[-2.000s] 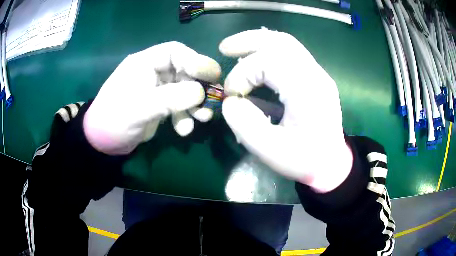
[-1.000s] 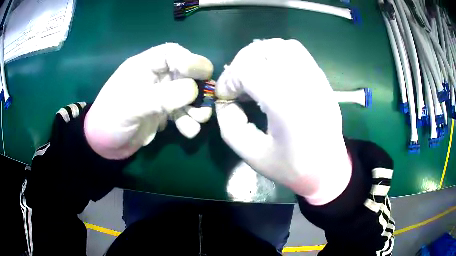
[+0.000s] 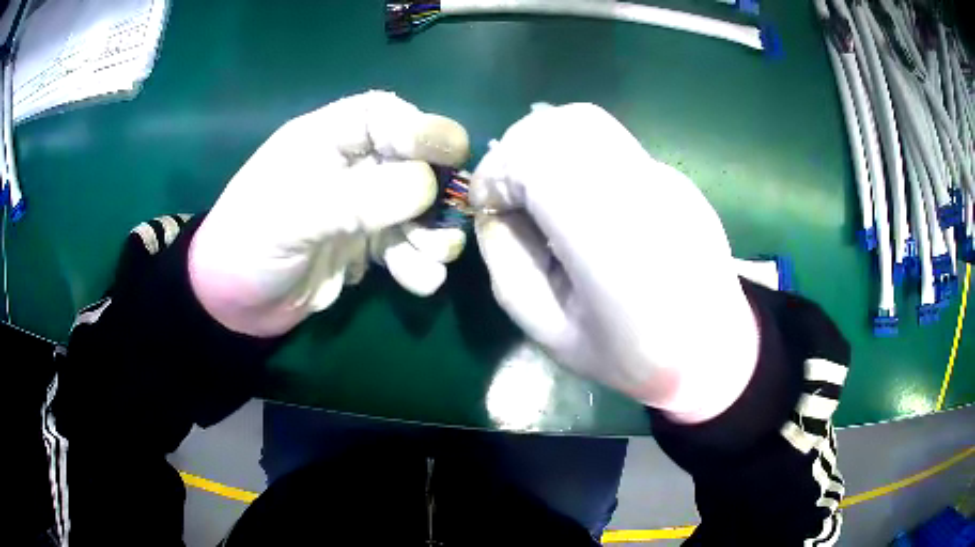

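My left hand (image 3: pixel 331 214), in a white glove, pinches a small black connector housing (image 3: pixel 442 197) between thumb and finger. Thin coloured wires (image 3: pixel 458 192) run from the housing to my right fingertips. My right hand (image 3: pixel 609 256), also gloved, is closed on the wires close to the housing; the fingertips hide which strand is held. A short piece of white cable (image 3: pixel 757 274) with a blue connector (image 3: pixel 785 274) shows beyond my right wrist. The rest of this cable is hidden behind my hand.
A white cable (image 3: pixel 599 11) with a dark housing at its left end lies at the top centre. A cable pile (image 3: pixel 893 139) with blue ends lies at right. A printed sheet (image 3: pixel 86 48) and thin cables (image 3: pixel 9 139) are at upper left. The green bench's front edge (image 3: pixel 460 427) curves below.
My right hand has turned and closed more around the wires. The blue-ended cable piece has come into view by my right wrist, then moved lower. My left hand still pinches the housing.
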